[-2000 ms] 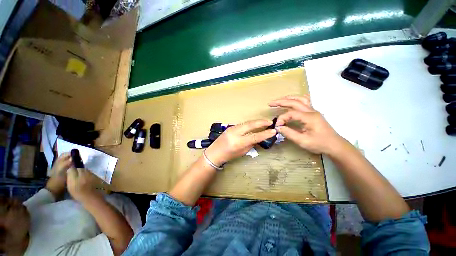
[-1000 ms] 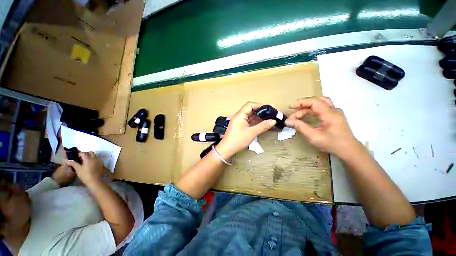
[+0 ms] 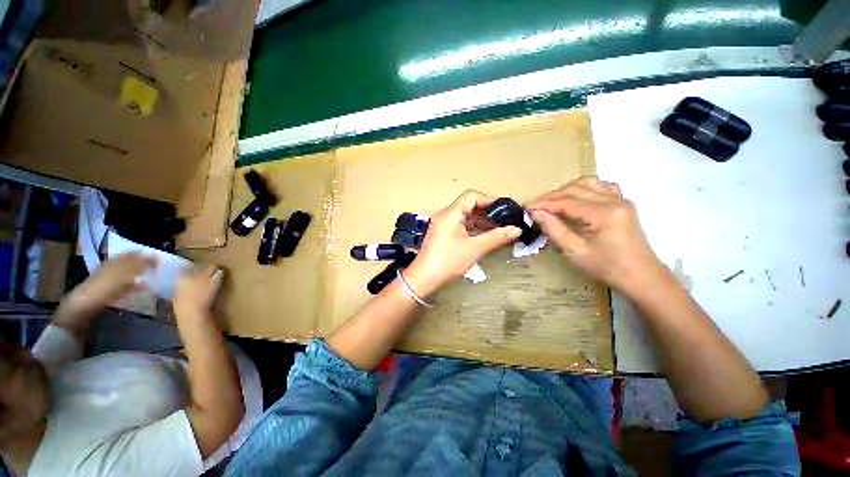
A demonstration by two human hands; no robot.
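My left hand [image 3: 457, 244] holds a glossy black oblong case [image 3: 504, 213] above the cardboard mat [image 3: 401, 321]. The case has a white tab at its right part. The thumb and fingers of my right hand [image 3: 589, 231] touch the case at that tab; whether they grip the tab is too small to tell. White paper scraps [image 3: 475, 274] lie on the mat below my hands. Several black cases [image 3: 376, 252] lie beside my left hand, one with a clear white tab; part of this pile is hidden behind the hand.
Two black cases [image 3: 706, 129] lie side by side on the white board [image 3: 690, 214]. More cases [image 3: 834, 112] are stacked at the right edge. Several cases [image 3: 270, 240] lie at the mat's left. A large carton [image 3: 102, 121] stands upper left. A neighbour's hands [image 3: 198, 287] hold a white sheet.
My right fingers have closed in on the tab of the case in my left hand. At left, another case has joined the group and the neighbour's hands have moved to the white sheet.
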